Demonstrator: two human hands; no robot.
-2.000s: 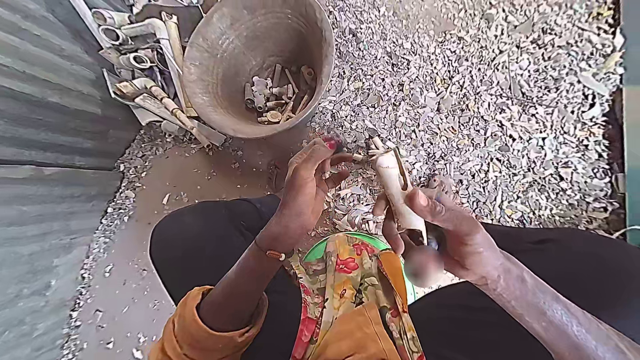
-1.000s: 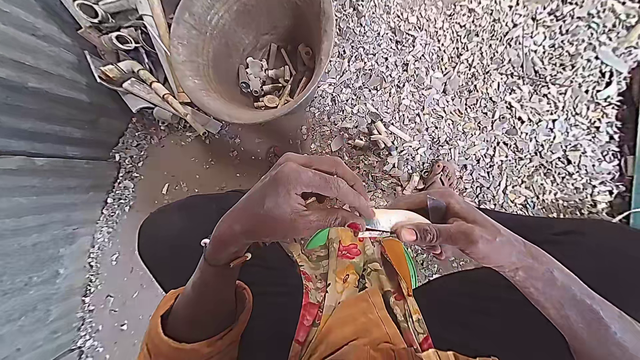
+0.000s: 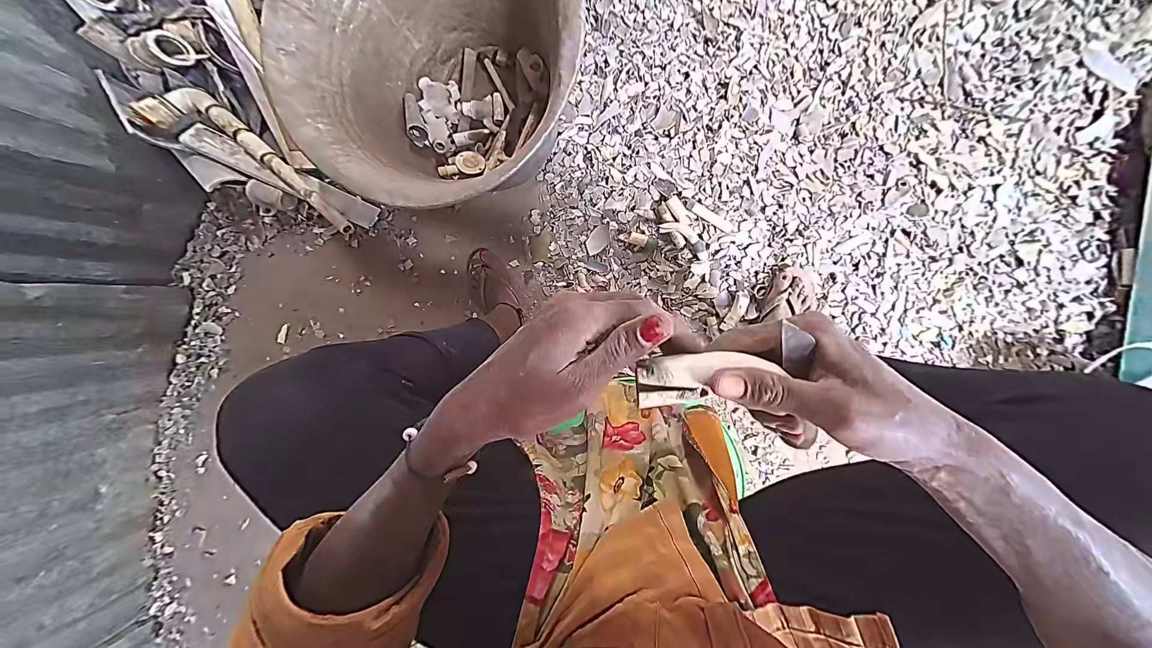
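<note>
In front of my lap, my right hand (image 3: 801,378) holds a cream-coloured hollow piece (image 3: 688,371), seemingly plastic pipe, with its thumb along the near side. The cut, open end of the piece faces left. A grey flat metal piece (image 3: 797,349), perhaps a blade, shows between the fingers of the same hand. My left hand (image 3: 585,360) is at the left end of the pipe piece, thumb on top and red on its nail; its other fingers are hidden, so its grip on the piece cannot be told. Floral cloth (image 3: 621,459) lies below both hands.
A large round tub (image 3: 360,135) holding pipe pieces and fittings stands ahead at left. Longer pipes (image 3: 243,135) lie beside it, near a corrugated metal wall (image 3: 81,378). Pale plastic chips (image 3: 855,162) cover the ground at right. My feet are on the ground beyond my hands.
Two seconds ago the pipe piece was upright in my right hand with my left hand apart at its left. Now it lies sideways, and my left hand has come to its end.
</note>
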